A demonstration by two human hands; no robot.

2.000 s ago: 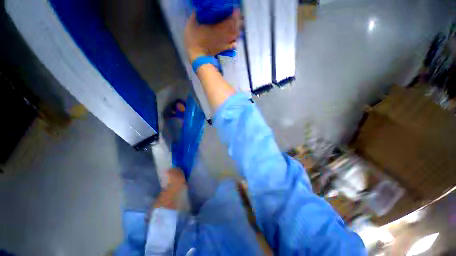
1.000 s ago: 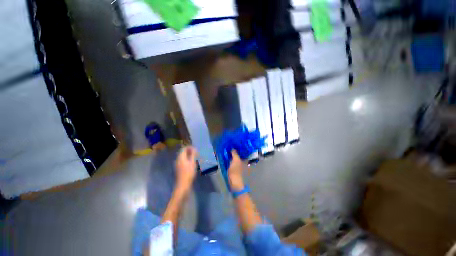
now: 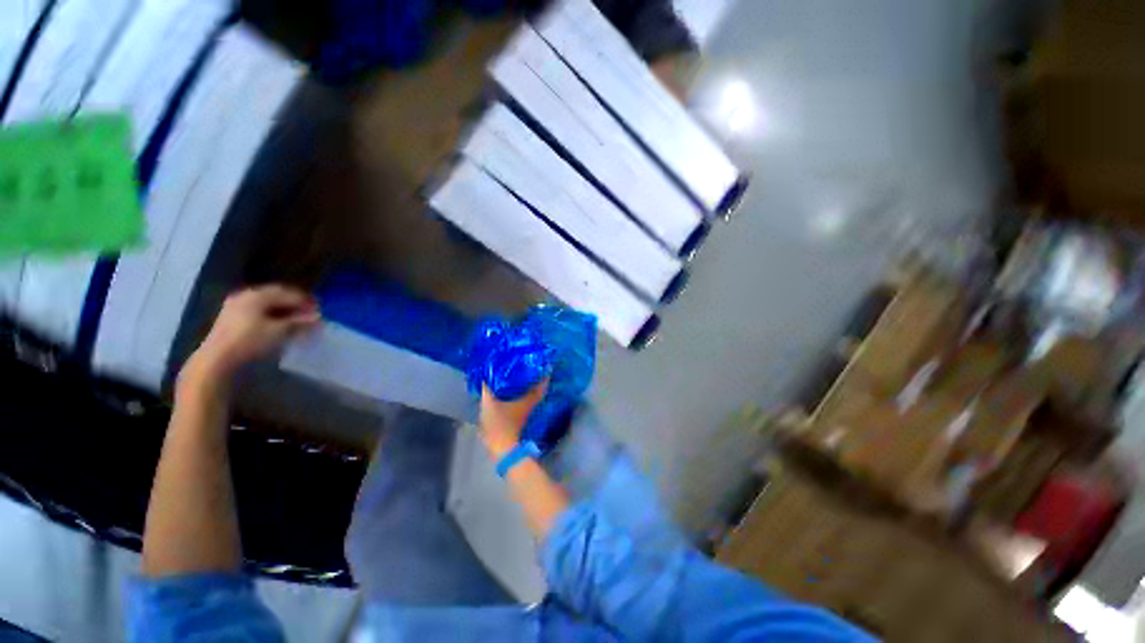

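A metal housing [image 3: 377, 371] stands in front of me with its pale narrow edge up; its far broad side shows deep blue film [image 3: 389, 314]. My left hand [image 3: 261, 329] is at the left end of this housing, fingers bent together; blur hides whether it grips the edge or film. My right hand [image 3: 512, 408], with a blue wristband, holds a crumpled ball of blue protective film [image 3: 515, 356] at the housing's right end. More film hangs beside and below that hand.
Several housings [image 3: 590, 163] stand side by side beyond my right hand. Stacked housings [image 3: 207, 176] with a green label sheet [image 3: 75, 182] are at the left. Brown cardboard [image 3: 402, 176] lies under the housings. Cartons [image 3: 841, 534] and mixed items are at the right. A dark row of loops runs along the lower left.
The view has turned and moved closer. My hands have moved apart, my left to the housing's far left end. The crumpled film stays in my right hand.
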